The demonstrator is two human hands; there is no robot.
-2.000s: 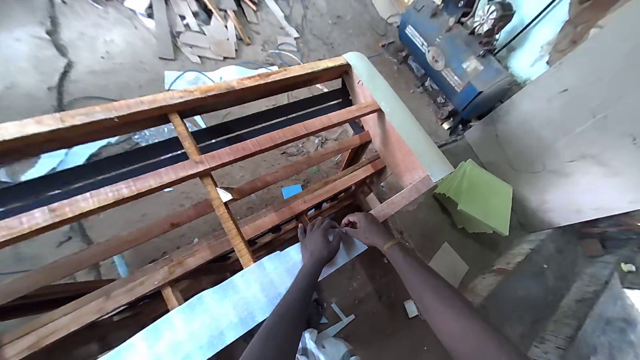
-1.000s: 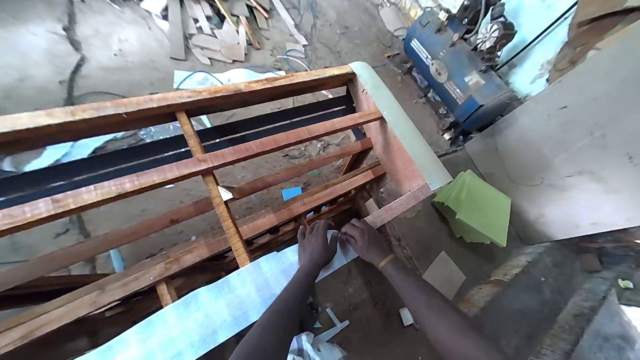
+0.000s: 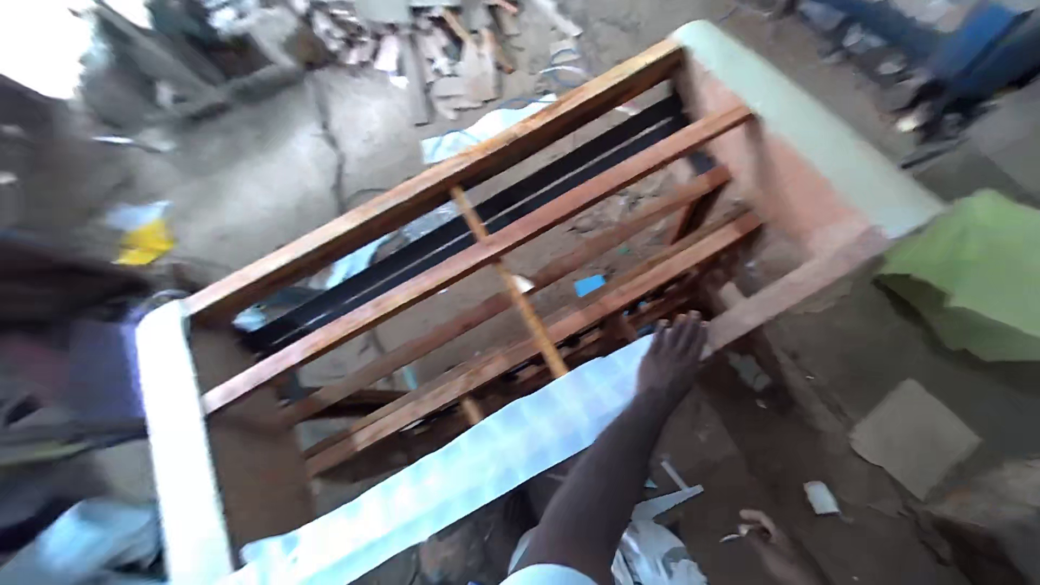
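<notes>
My left hand (image 3: 673, 351) lies with its fingers spread on the right end of a white fabric strip (image 3: 455, 471), which covers the near rail of a wooden furniture frame (image 3: 431, 195). Lower and to the right, away from the frame, hangs my right hand (image 3: 760, 528), blurred, its fingers partly curled; a small pale thing is by its fingertips, and whether it is held is unclear. Pale padding covers the top edge of the frame's right end panel (image 3: 812, 130), and white padding (image 3: 180, 439) covers the left one.
A green folded sheet (image 3: 975, 276) is beyond the right end panel. A flat board piece (image 3: 914, 439) lies on the floor at right. Wood offcuts (image 3: 455, 65) are heaped behind the frame. Part of a blue machine (image 3: 967, 49) shows at top right.
My right hand has left the strip's end beside my left hand and moved down and away. My left hand now lies flatter there. The view has swung left, bringing in the left end panel.
</notes>
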